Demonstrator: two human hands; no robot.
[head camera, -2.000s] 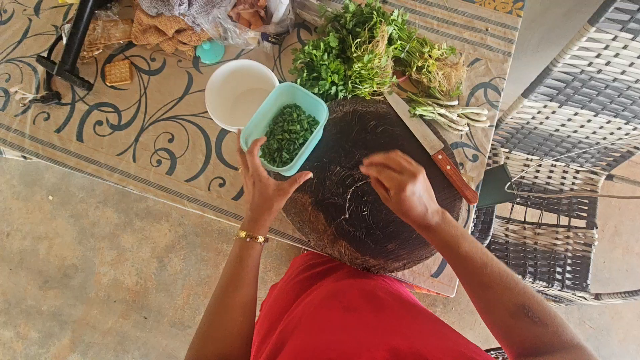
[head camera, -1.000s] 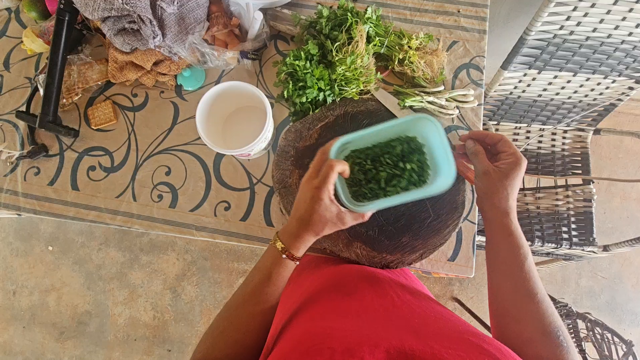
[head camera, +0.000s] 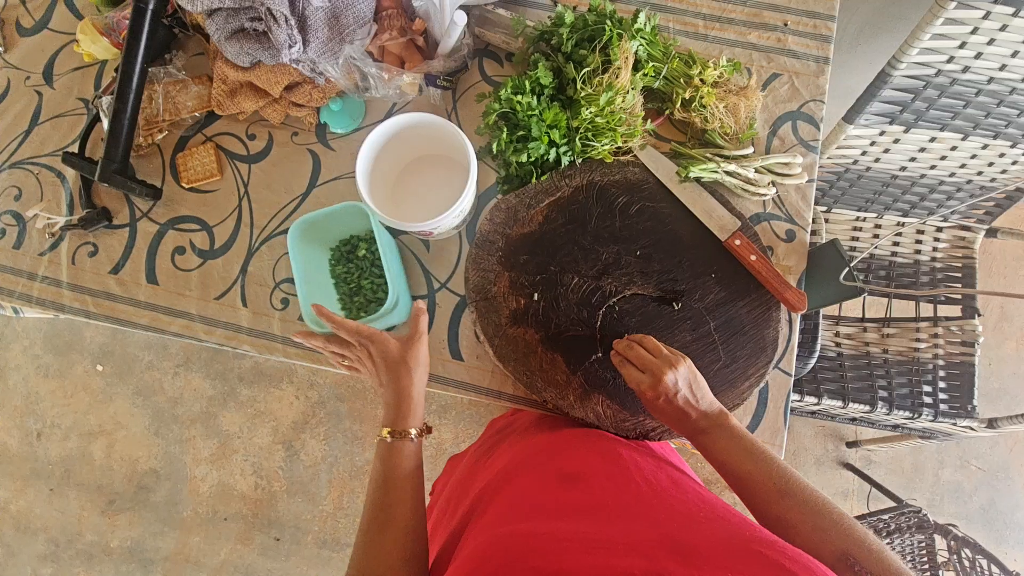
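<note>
My left hand (head camera: 372, 348) has its fingers and thumb around the near end of a light green plastic container (head camera: 308, 248), which is tilted on the table left of the board. Chopped green herbs (head camera: 358, 276) lie heaped in its right part. My right hand (head camera: 660, 376) rests its bunched fingertips on a round dark wooden chopping block (head camera: 560, 264); whether they pinch a small scrap cannot be told. A knife with a wooden handle (head camera: 764, 272) lies across the block's upper right, its blade pointing to the upper left. Small bits are scattered on the block.
A white plastic bucket (head camera: 416, 180) stands beside the container. Leafy parsley-like herbs (head camera: 552, 112) and spring onions (head camera: 752, 172) lie behind the block. Farther left are a black stand (head camera: 128, 104), a cracker (head camera: 198, 165), a teal lid (head camera: 342, 114) and cloths (head camera: 280, 32). A woven chair (head camera: 896, 264) is at the right.
The container has gone from over the block to the table at the left, with my left hand on it. My right hand has come from the block's right side onto its near part.
</note>
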